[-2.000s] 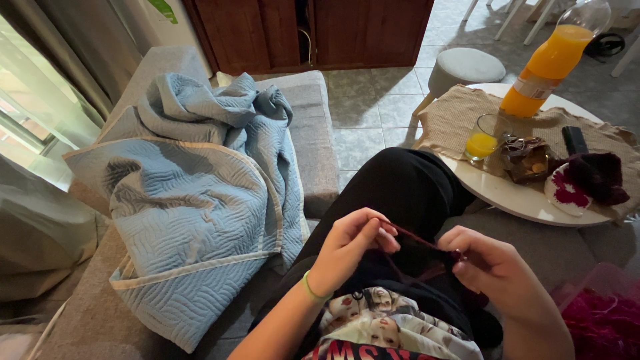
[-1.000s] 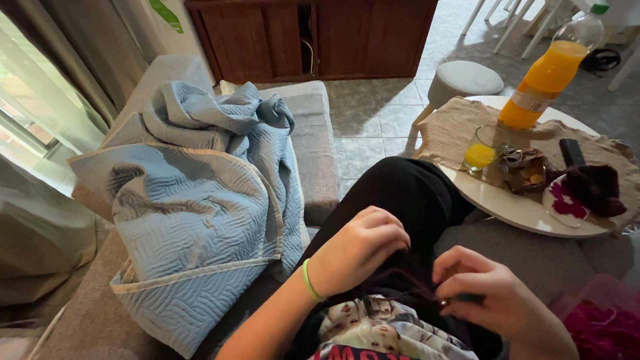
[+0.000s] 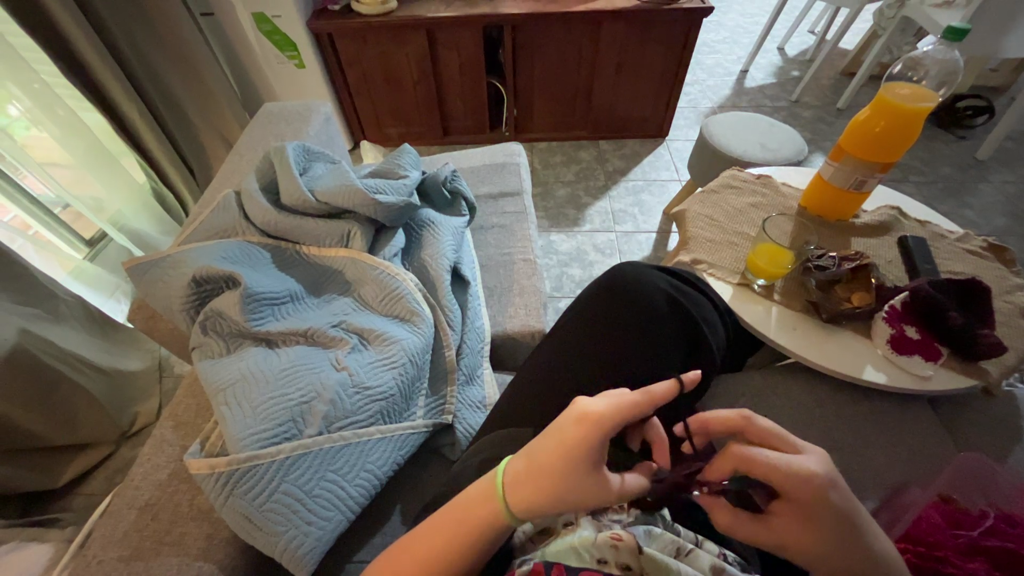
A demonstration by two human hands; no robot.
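Observation:
My left hand (image 3: 596, 448), with a lime-green band at its wrist, pinches a piece of dark maroon yarn work (image 3: 668, 484) between thumb and fingers. A dark strand (image 3: 685, 412) loops over its raised index finger and runs down to the work. At the right, my right hand (image 3: 764, 472) grips a thin tool, of which only a small shiny part shows at the fingertips; its kind cannot be told. Both hands are close together above my lap. Much of the dark work is hidden by the fingers and hard to make out against the dark clothing.
A blue quilt (image 3: 320, 344) lies rumpled on the grey sofa at left. On the round white table (image 3: 788, 340) are an orange drink bottle (image 3: 872, 152), a glass (image 3: 772, 260), an opened snack packet (image 3: 840, 288) and dark maroon yarn (image 3: 956, 316). Magenta material (image 3: 960, 528) sits at lower right.
My left index finger has straightened and lifted, with the strand now plainly looped over it. The hands are closer together than one second ago.

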